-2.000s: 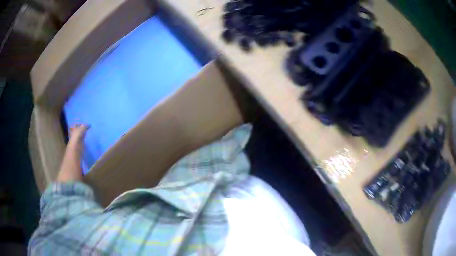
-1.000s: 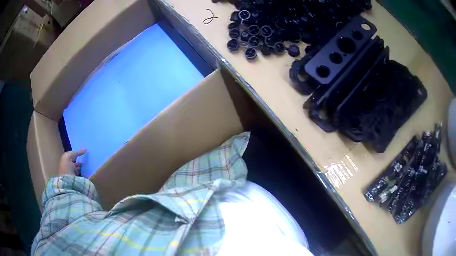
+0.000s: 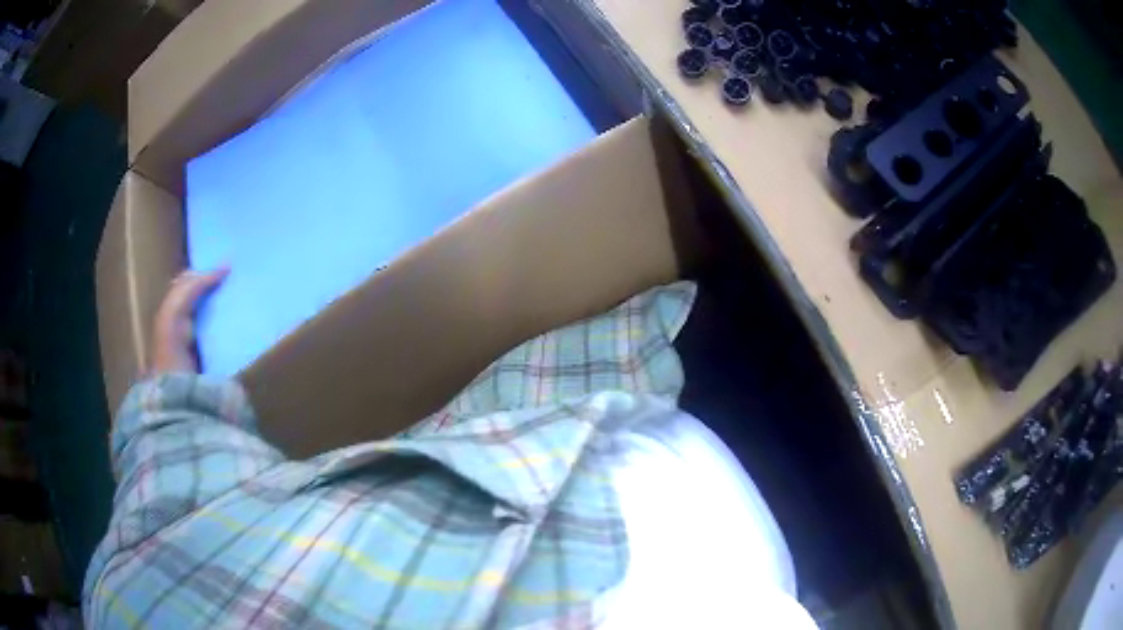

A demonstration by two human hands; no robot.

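A flat pale blue separator sheet (image 3: 382, 160) lies inside an open brown cardboard box (image 3: 493, 277) at the left. My left hand (image 3: 182, 318) is at the sheet's near-left edge, beside the box's left wall. A fingertip shows over the sheet; the other fingers are partly hidden and blurred, so I cannot tell whether they grip it. What lies under the sheet is hidden. My right hand is out of the picture.
On the cardboard-covered bench (image 3: 807, 222) at the right are a heap of black knobs (image 3: 850, 43), stacked black front panels (image 3: 942, 142) and a pile of narrow circuit boards (image 3: 1047, 468). A white bowl (image 3: 1102, 585) is cut off at the lower right corner.
The view has shifted, so the bench items sit further right. The dark gap at the sheet's left edge has closed. My left hand stays at that edge, its fingers pointing further up.
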